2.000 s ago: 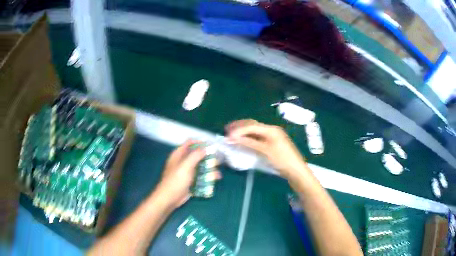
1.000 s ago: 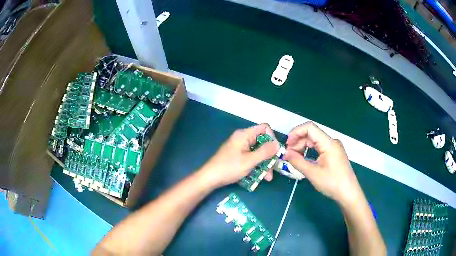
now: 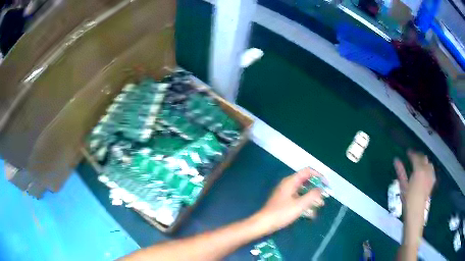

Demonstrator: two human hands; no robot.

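Note:
My left hand (image 3: pixel 293 199) holds a small green PCB strip (image 3: pixel 315 186) beside the pale metal rail; the fingers hide part of it. My right hand (image 3: pixel 415 176) reaches out over the belt with its thumb and fingers apart, just above a white housing (image 3: pixel 394 198). The image is blurred, and I cannot tell whether it touches or holds anything. Another green PCB piece (image 3: pixel 268 250) lies on the bench at the bottom edge.
An open carton of PCBs (image 3: pixel 237 150) stands at left. A slim white cover (image 3: pixel 358 146) and other white parts (image 3: pixel 454 222) lie on the belt. A metal post (image 3: pixel 229 51) stands behind the carton. A blue bin (image 3: pixel 367 48) and dark-red wire heap (image 3: pixel 423 76) are beyond.
My right hand has moved away from my left hand, out over the belt. The white and blue housing no longer shows between my hands. The view has shifted left, with the carton now larger in view.

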